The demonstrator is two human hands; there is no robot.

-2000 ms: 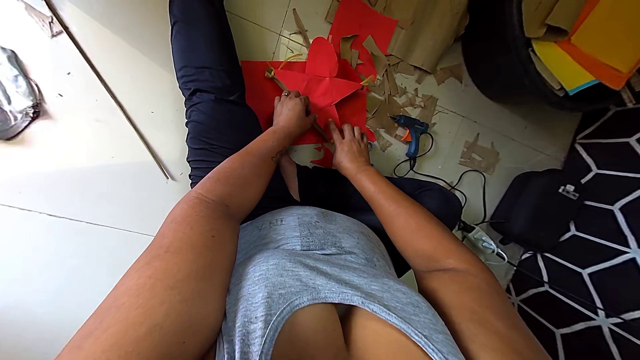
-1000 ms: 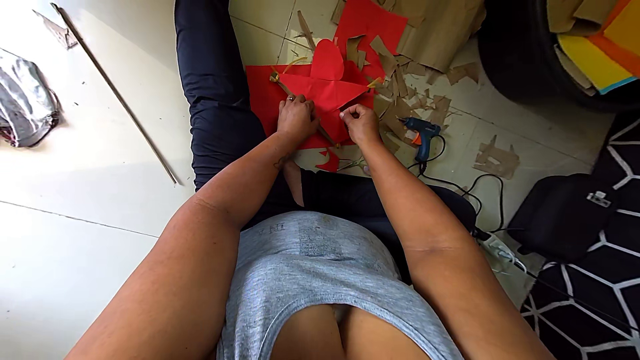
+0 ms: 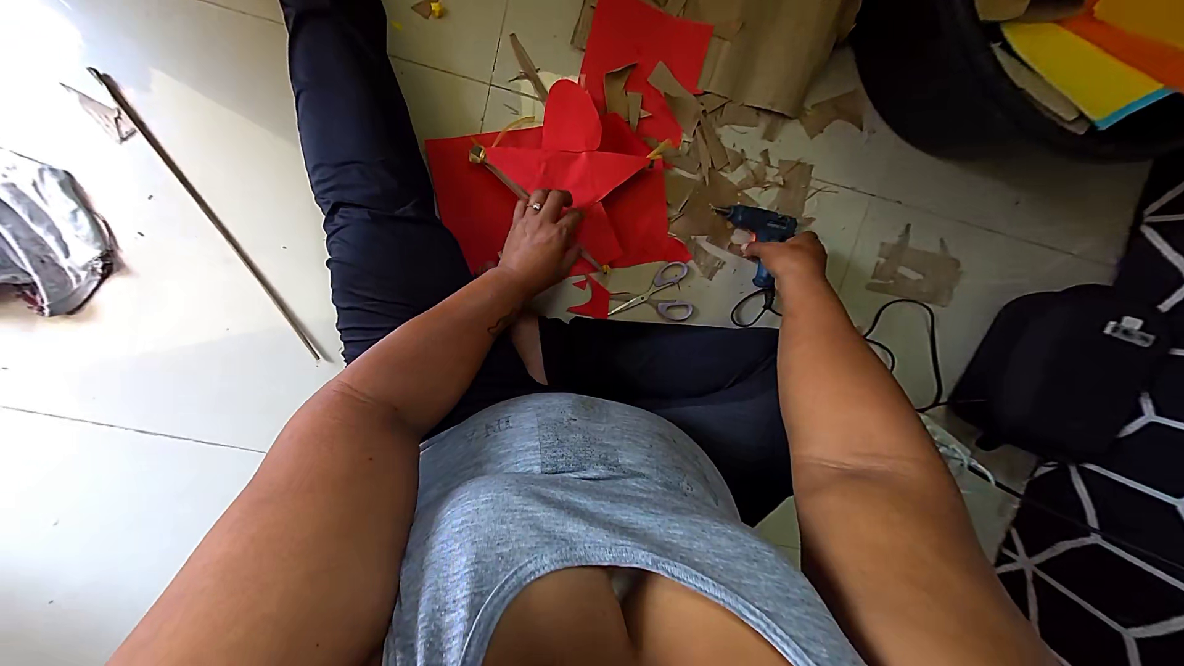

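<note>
A star-like frame of thin sticks, partly covered in red paper [image 3: 572, 171], lies on a larger red sheet [image 3: 453, 199] on the tiled floor. My left hand [image 3: 544, 242] rests on its lower part, fingers bent over a stick and the paper; whether they grip it is hard to tell. Off to the right, my right hand [image 3: 791, 257] has its fingers around the handle of a blue glue gun [image 3: 760, 222], whose nozzle points left. Scissors [image 3: 659, 294] with pale purple handles lie between the hands, blades partly apart, beside a small red scrap [image 3: 592, 298].
Brown paper scraps [image 3: 712, 139] and a large brown sheet [image 3: 777, 55] lie beyond. A black tub [image 3: 925, 83] with coloured papers stands at the upper right, a black bag [image 3: 1045, 370] below it. A black cord [image 3: 934, 351] runs nearby. At left are a long stick [image 3: 208, 213] and grey cloth [image 3: 55, 231].
My right hand has left the red paper, moved right and taken hold of the glue gun, which lay on the floor. My left hand stays at the star. The scissors now show more fully.
</note>
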